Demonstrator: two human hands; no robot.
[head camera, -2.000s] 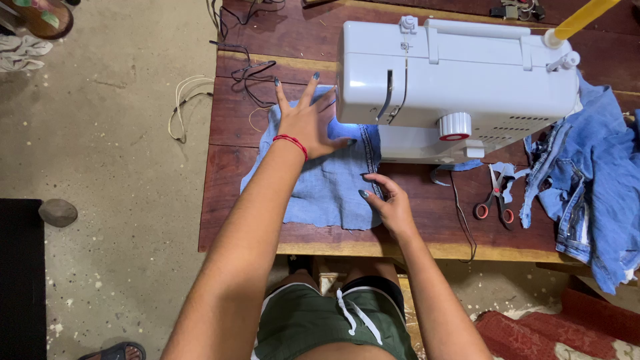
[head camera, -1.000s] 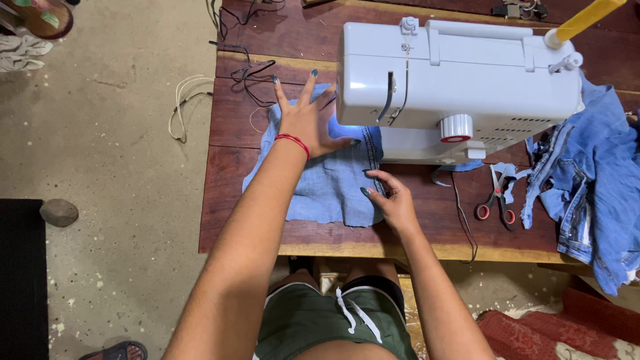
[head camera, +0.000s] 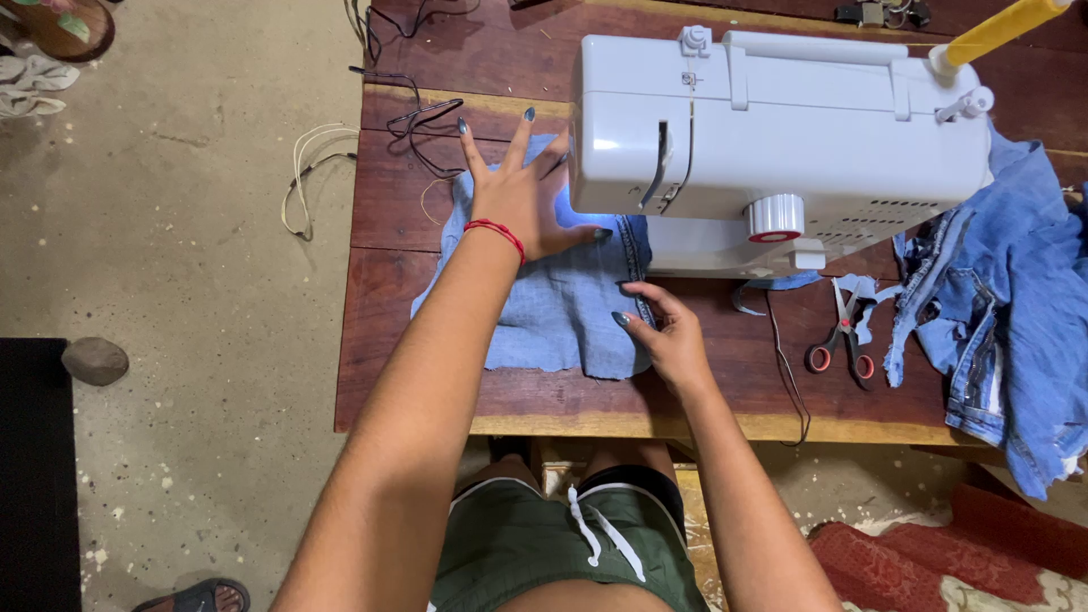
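Observation:
A white sewing machine (head camera: 765, 127) stands on the dark wooden table, its lamp lighting a piece of blue denim (head camera: 552, 314) under its head. My left hand (head camera: 514, 195), with a red cord at the wrist, lies flat with spread fingers on the denim, left of the machine's head; some fingertips reach past the cloth's far edge. At the denim's right edge, my right hand (head camera: 667, 327) holds the strip with the dark stitched seam (head camera: 633, 246) between thumb and fingers. The needle and presser foot are hidden beneath the machine's head.
Scissors with black and red handles (head camera: 841, 340) lie right of the machine's base, beside denim scraps (head camera: 867, 297). A heap of cut denim (head camera: 1020, 280) hangs over the table's front right edge. Black cables (head camera: 416, 119) lie at the far left. A yellow thread cone (head camera: 1003, 34) stands on the machine.

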